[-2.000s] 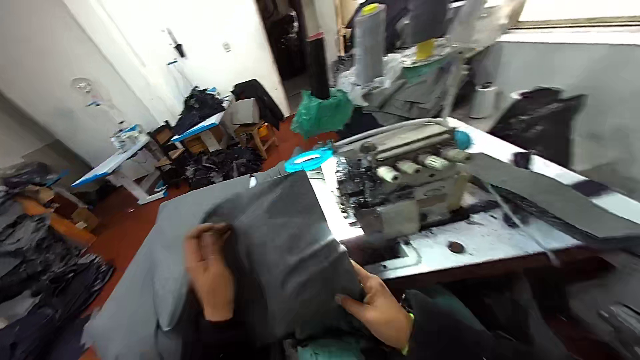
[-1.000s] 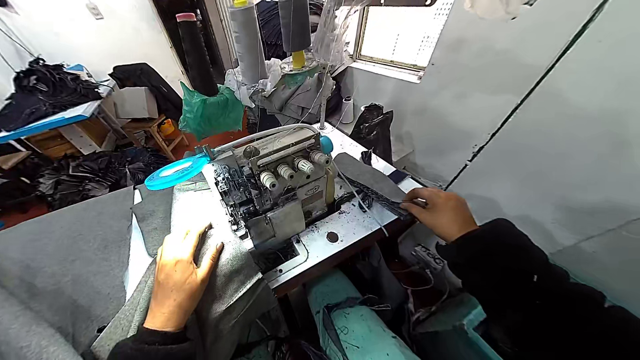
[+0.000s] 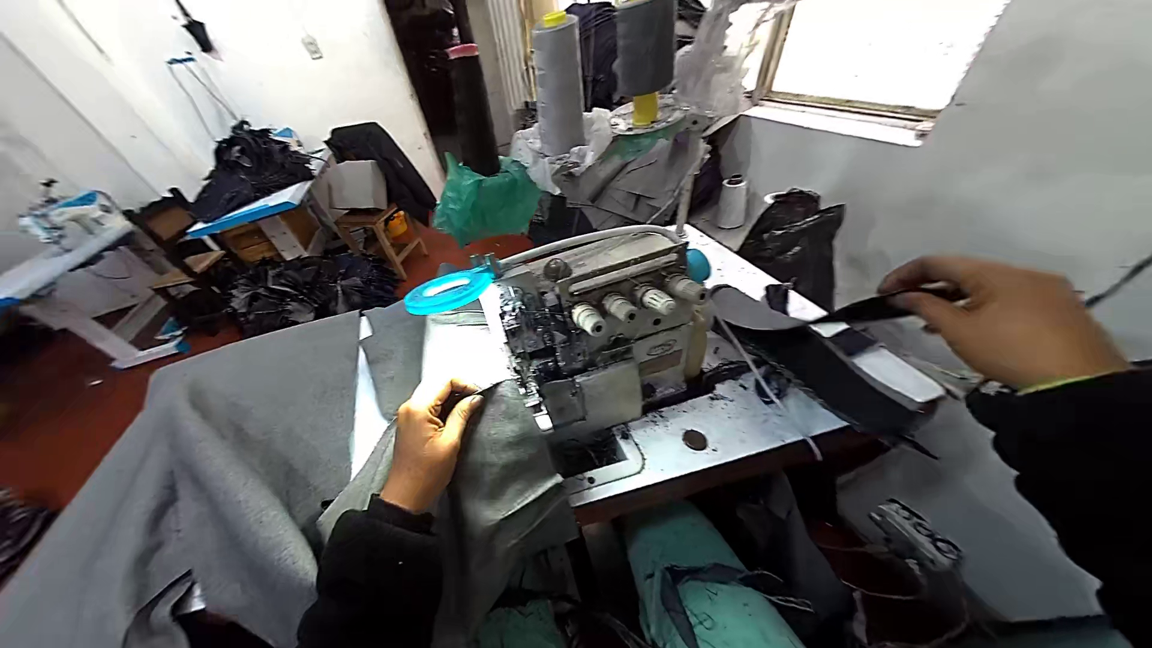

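An overlock sewing machine stands on a white table dotted with lint. My left hand pinches the edge of a grey fabric piece just left of the machine's presser area. At the right, my right hand grips the end of a dark fabric strip, lifted off a stack of dark cut pieces on the table's right side. A bright blue ring rests at the machine's upper left. More grey fabric spreads over the left side.
Thread cones stand behind the machine, beside a green plastic bag. A black bag sits near the right wall. Below the table lies a teal bundle. Another table with dark cloth stands farther back left.
My right hand has lifted a dark strip from the stack where it was reaching a second ago. My left hand now pinches the grey fabric's edge; it lay flatter on the fabric before.
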